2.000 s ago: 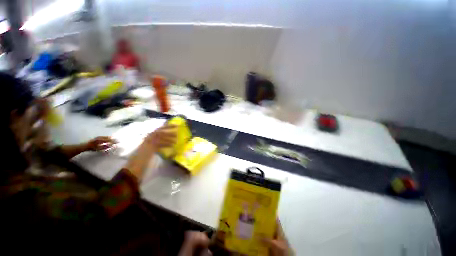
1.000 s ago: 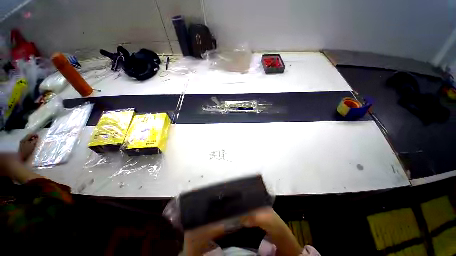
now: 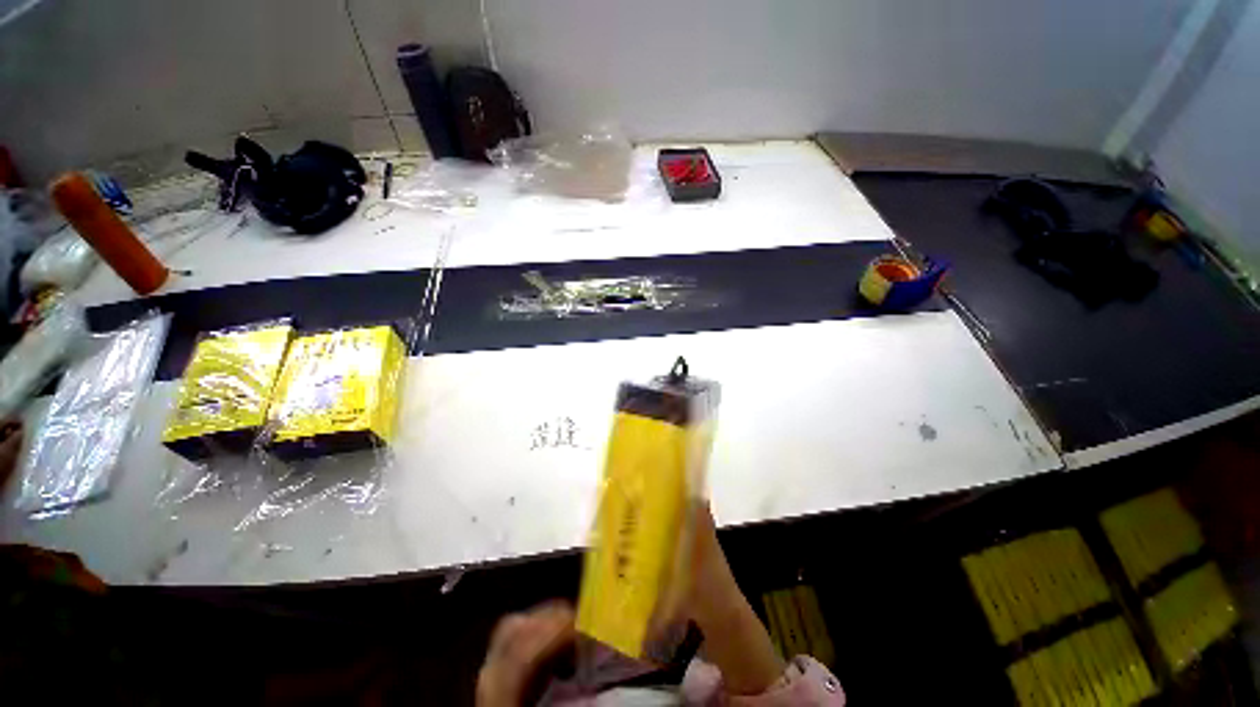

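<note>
A product box with a yellow side, black top and small black hanging loop stands nearly upright, a little tilted, in front of the bench edge. Clear film shows around its lower end. My right hand holds it from the right, with its fingers mostly hidden behind the box. My left hand is blurred at the box's lower left; whether it touches the box cannot be told. Two bagged boxes lie side by side on the bench at left, with loose film at their near ends.
The white bench has a tape dispenser, a small tray, an orange cylinder and a stack of empty bags. Filled cartons stand below at right. Part of another person's hand shows at the left edge.
The held box has turned from its dark face, gripped in both hands, to upright with a yellow side showing. My left hand has shifted to its lower left. The view has swung right.
</note>
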